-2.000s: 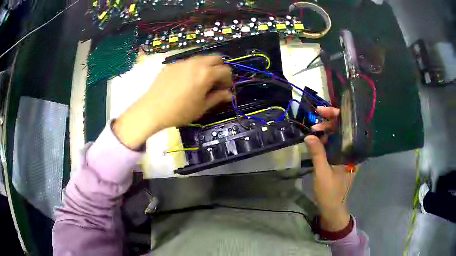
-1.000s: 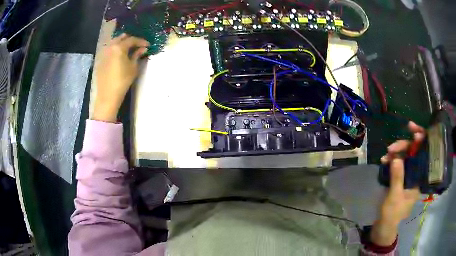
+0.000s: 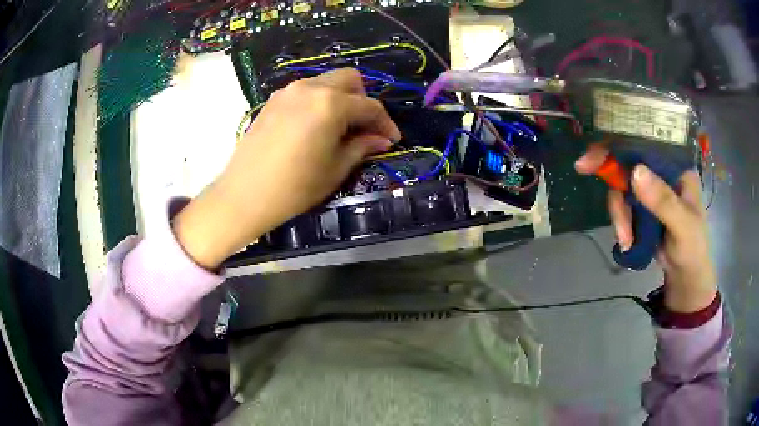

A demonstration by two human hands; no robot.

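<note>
The black plastic housing (image 3: 358,218) lies on the white pad, with yellow and blue wires looped across it. My left hand (image 3: 300,141) is over the housing's middle, thumb and fingertips pinched together near a yellow wire; whether they hold something small is hidden. My right hand (image 3: 662,208) grips the blue handle of the glue or soldering gun (image 3: 641,116), fingers near its orange-red trigger. The gun's long barrel and purplish tip point left over the housing's right part, close to my left hand. A blue component module (image 3: 497,162) sits at the housing's right corner.
The PCB strip (image 3: 275,17) lies behind the housing. A dense green bundle (image 3: 137,79) is left of the white pad (image 3: 183,125). A greyish translucent sheet (image 3: 37,166) lies far left. A black cord (image 3: 349,316) crosses in front of me. Red wire (image 3: 612,42) loops behind the gun.
My left hand has moved from the green bundle to over the housing. My right hand has raised the gun and turned its barrel left over the housing. The view has shifted.
</note>
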